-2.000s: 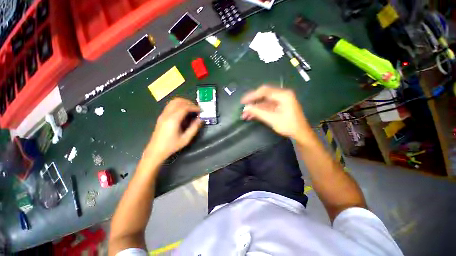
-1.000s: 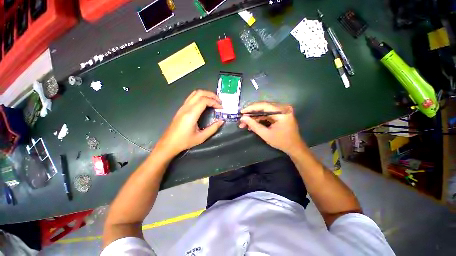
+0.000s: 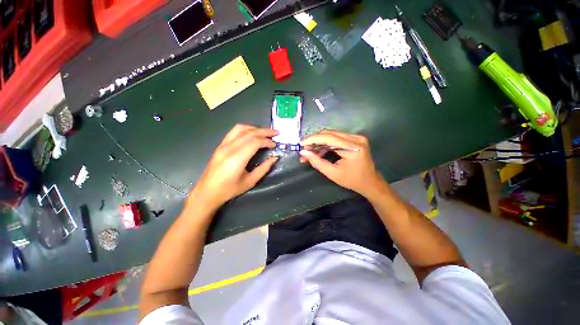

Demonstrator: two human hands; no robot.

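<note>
An open phone with a green and white board (image 3: 287,119) lies on the dark green mat in front of me. My left hand (image 3: 241,164) rests at its lower left side, with the fingertips on the phone's edge. My right hand (image 3: 337,159) holds slim tweezers (image 3: 331,148) between thumb and fingers. Their tip is at the phone's lower right corner. The fingers partly hide the lower end of the phone.
Beyond the phone lie a yellow block (image 3: 225,82), a red plug-like block (image 3: 280,64) and a white label sheet (image 3: 388,43). A lime-green electric screwdriver (image 3: 518,92) lies right. Orange-red trays (image 3: 73,60) stand back left. Solder wire (image 3: 137,164) curves across the left mat.
My right hand was blurred and away from the phone two seconds ago, then came to its lower right corner with the tweezers. Since one second ago the hands have barely moved; the view shifted slightly.
</note>
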